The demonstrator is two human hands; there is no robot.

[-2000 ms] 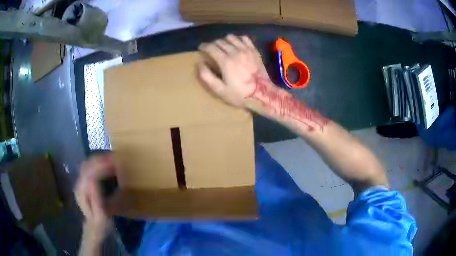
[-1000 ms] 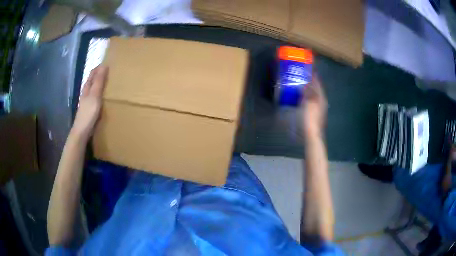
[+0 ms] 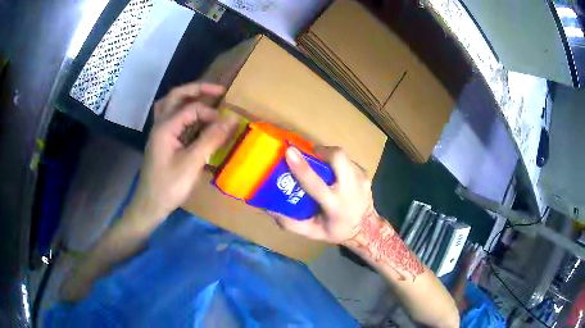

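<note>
A brown shipping carton (image 3: 314,86) lies closed on the dark bench in front of me. My right hand (image 3: 333,198) grips the orange and blue tape dispenser (image 3: 276,176) over the carton. A short yellow-green strip of packing tape (image 3: 228,138) shows at the dispenser's left end. My left hand (image 3: 183,138) is at this strip, thumb and fingers bent around its edge by the carton's left side. Whether the fingertips pinch the tape is not clear.
Flattened cartons (image 3: 385,70) lie at the far bench edge. A label sheet (image 3: 115,61) is at the upper left. Several white product boxes (image 3: 439,237) stand in a row at right. Part of a person in blue (image 3: 484,307) shows at lower right.
The view has turned. My right hand has brought the tape dispenser from the bench right of the carton onto the carton. My left hand has left the carton's side and moved to the tape end.
</note>
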